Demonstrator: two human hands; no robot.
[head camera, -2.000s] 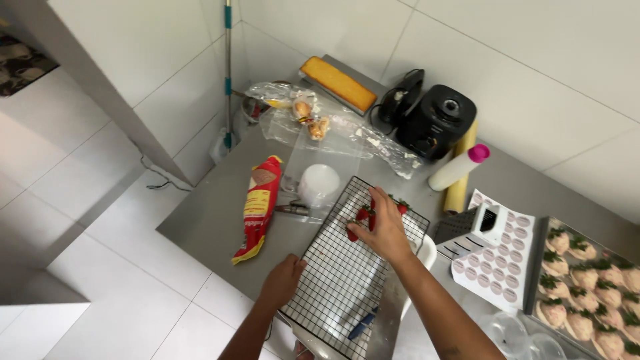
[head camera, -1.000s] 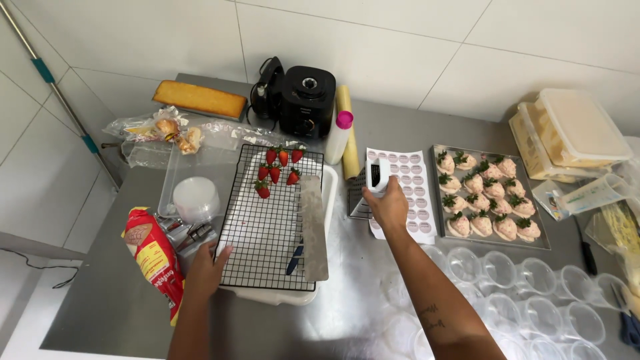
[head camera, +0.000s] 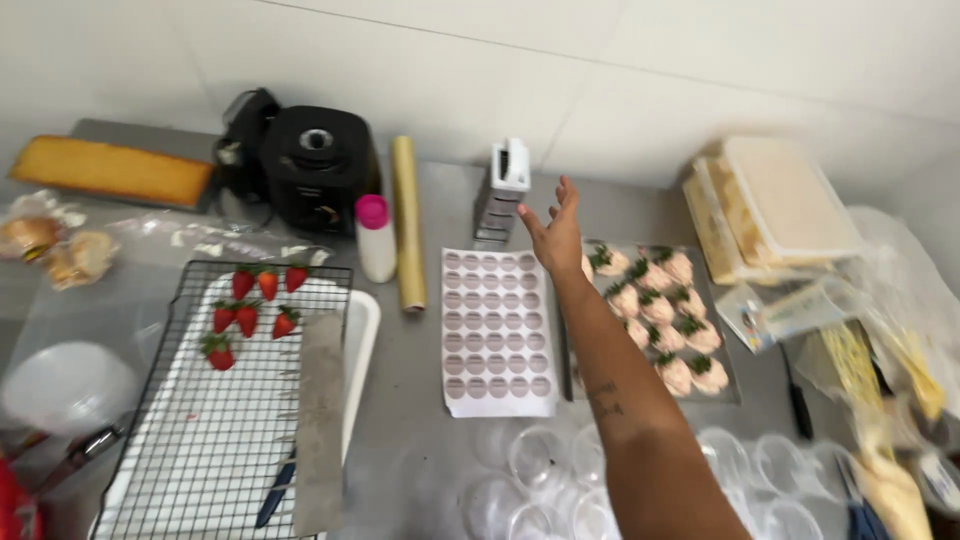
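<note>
My right hand (head camera: 555, 232) is empty, fingers spread, just to the right of a box grater (head camera: 504, 195) that stands upright by the wall. Below the hand lie a sheet of round stickers (head camera: 496, 330) and a metal tray (head camera: 566, 360) of pink-coated strawberries (head camera: 656, 309) with green leaves. At the left, a black wire rack (head camera: 225, 420) rests on a white plastic tub (head camera: 364, 330). Several red strawberries (head camera: 246, 319), a flat metal strip (head camera: 321, 420) and a blue-handled knife (head camera: 277, 491) lie on the rack. My left hand is out of view.
Along the wall stand a loaf-shaped cake (head camera: 112, 169), a black appliance (head camera: 319, 165), a pink-capped bottle (head camera: 375, 240), a yellowish roll (head camera: 409, 225) and stacked plastic containers (head camera: 780, 210). Clear plastic cups (head camera: 536, 457) fill the lower right; bags (head camera: 847, 360) lie at the far right.
My right hand has let go of the grater, which now stands nearer the wall, behind the sticker sheet. My left hand has left the view. The view has swung right.
</note>
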